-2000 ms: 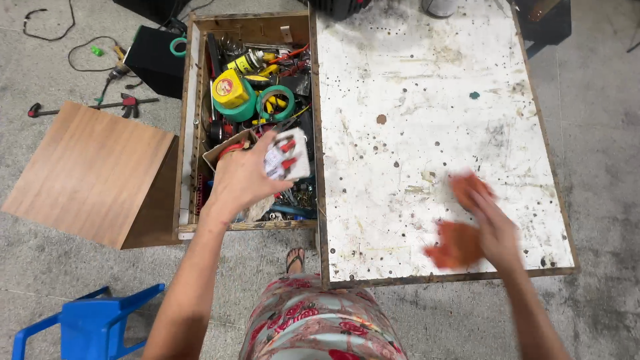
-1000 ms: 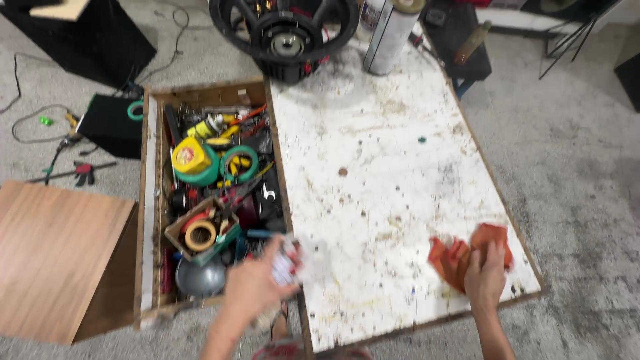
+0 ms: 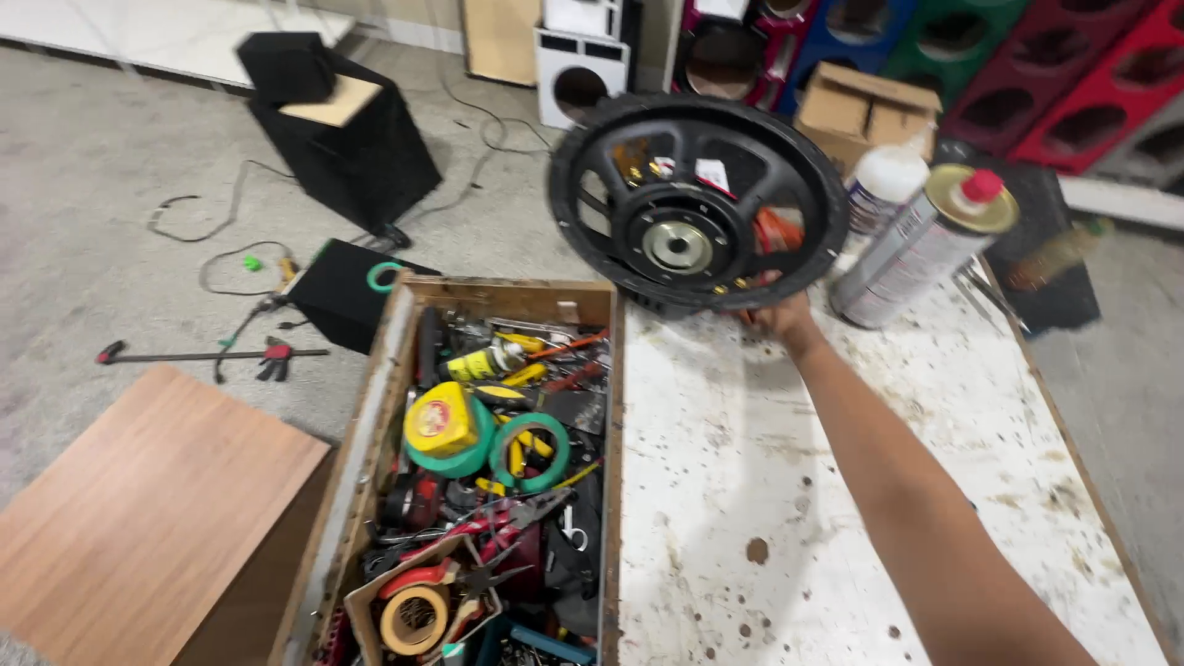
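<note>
My right hand [image 3: 782, 319] reaches to the far part of the white worktable [image 3: 721, 518], at the lower right rim of a black speaker basket [image 3: 680, 242]. The rim partly hides its fingers, and an orange-red cloth [image 3: 779, 231] shows through the frame's opening beside them. Whether the fingers hold the cloth cannot be told. My left hand is out of view. Right of the frame stand a white plastic bottle [image 3: 883, 190] and a metal can with a red cap [image 3: 902, 245].
A wooden drawer [image 3: 618, 462] of tools, with a yellow tape measure [image 3: 439, 419] and green tape rolls [image 3: 529, 451], adjoins the table's left side. Wooden board [image 3: 157, 518], bar clamp [image 3: 213, 356] and black boxes [image 3: 347, 139] lie left. Coloured speaker cabinets [image 3: 962, 46] line the back.
The view has swung up toward the table's far end. My right hand has moved from the near right of the table to the speaker basket. My left hand has left the view.
</note>
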